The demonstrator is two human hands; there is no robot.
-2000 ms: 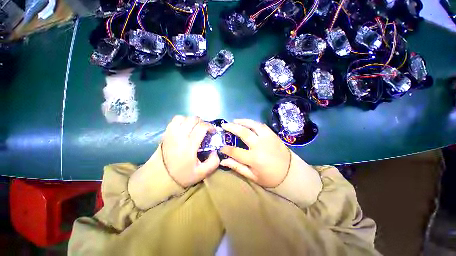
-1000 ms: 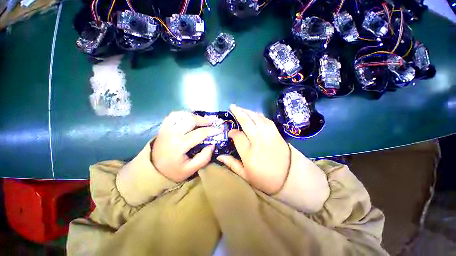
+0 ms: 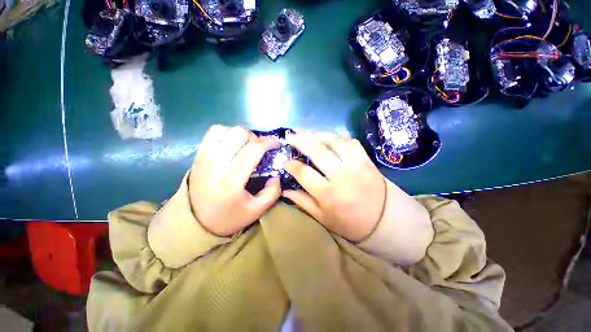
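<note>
A black round camera housing with a silvery circuit board in it is held at the bench's front edge, close to my body. My left hand grips its left side, fingers over the board's edge. My right hand grips its right side, with fingertips on the board. The fingers cover much of the unit, and its wires cannot be made out. Both hands look bare, with tan sleeves at the wrists.
Housings with seated boards stand at the right, the nearest just beyond my right hand. More wired units stand at the back left. A loose board module lies between the groups. A red stool is below left, cardboard below right.
The camera view has shifted, so the back units sit higher in the picture. Both hands stay on the same unit. The right fingers have moved from the unit's right edge onto the board.
</note>
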